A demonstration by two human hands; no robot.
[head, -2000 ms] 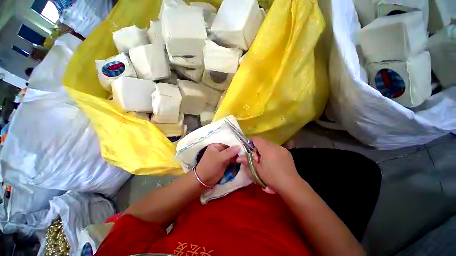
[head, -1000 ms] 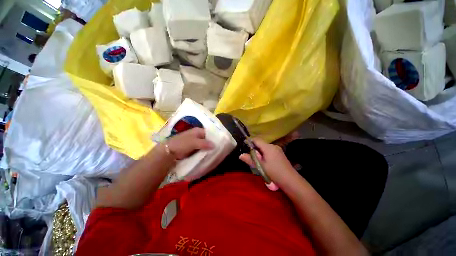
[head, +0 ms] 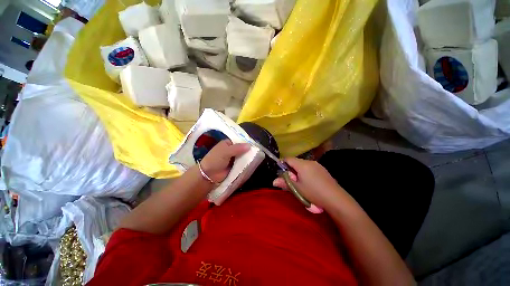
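A cream-white block (head: 237, 174) with a dark blue and red round patch (head: 206, 144) on one face is held over my lap. My left hand (head: 220, 161) grips it, with the thumb on the face beside the patch. My right hand (head: 306, 180) holds the scissors (head: 294, 190), whose handle is dull gold with pink at its end. The silvery blades point up and left and lie at the block's upper right seam edge. Whether a thread is between the blades cannot be told.
An open yellow sack (head: 319, 78) full of cream-white blocks stands in front of my knees. An open white sack (head: 411, 106) with blocks is to its right. Bulging white sacks (head: 61, 145) are at the left. A heap of gold-coloured items (head: 72, 257) sits in a bag at the lower left.
The block was first turned and shifted left in my left hand, showing its patch and side. Since then, the scissors' blades have come onto its right seam edge. The view has shifted slightly.
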